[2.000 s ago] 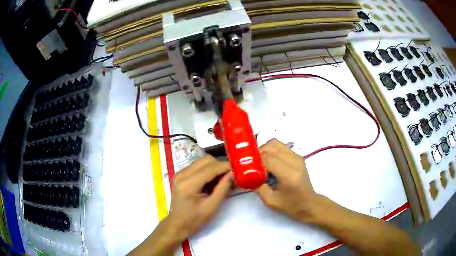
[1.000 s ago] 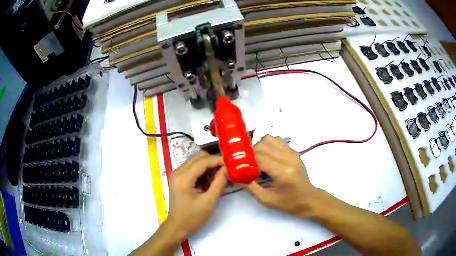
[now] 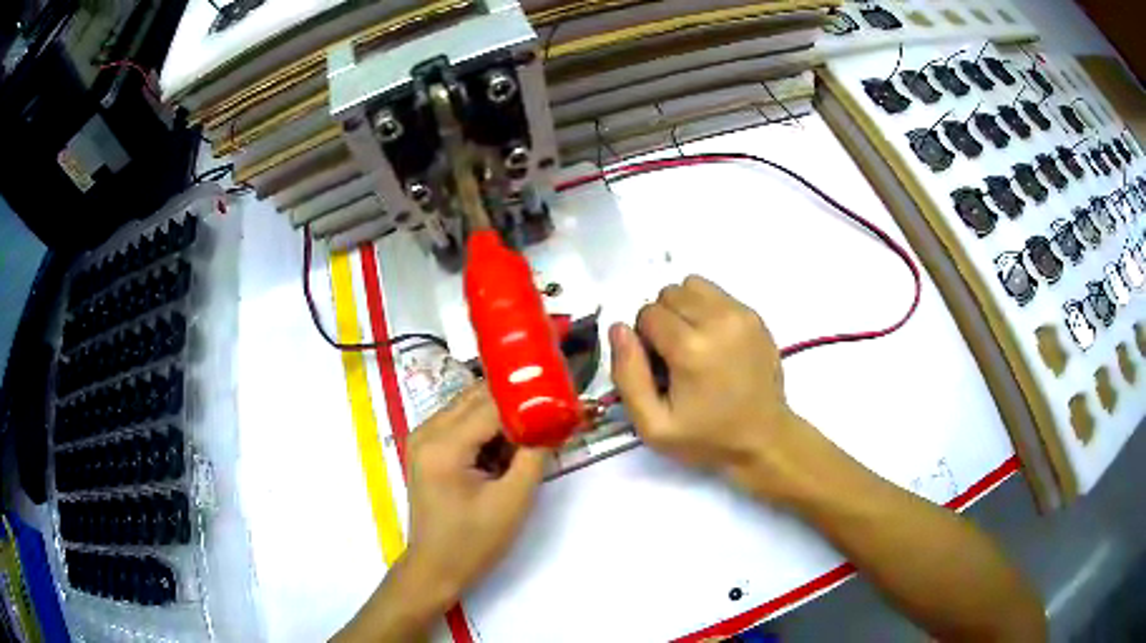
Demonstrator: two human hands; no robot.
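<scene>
The toggle clamp's long red grip (image 3: 515, 339) points down towards me over the fixture and hides part of the nest. The round black nest (image 3: 581, 356) shows just right of the grip. My left hand (image 3: 465, 471) is at the left of the grip's lower end, fingers curled around something dark, perhaps a test clip; its fingertips are partly behind the grip. My right hand (image 3: 704, 371) is right of the nest, fingers curled with a dark piece partly showing between thumb and fingers. A metallic clip end (image 3: 596, 410) lies between the hands. I cannot make out a wired unit in the nest.
The metal clamp bracket (image 3: 440, 75) stands before stacked foam trays (image 3: 704, 75). A red and black test lead (image 3: 867, 232) loops at right. A foam tray (image 3: 924, 258) with rows of wired units is at right. A blister tray (image 3: 220, 415) with black parts (image 3: 123, 402) is at left.
My right hand has moved away from the grip to the right, uncovering the nest and a clip end. My left hand stays by the grip. The whole view has shifted a little.
</scene>
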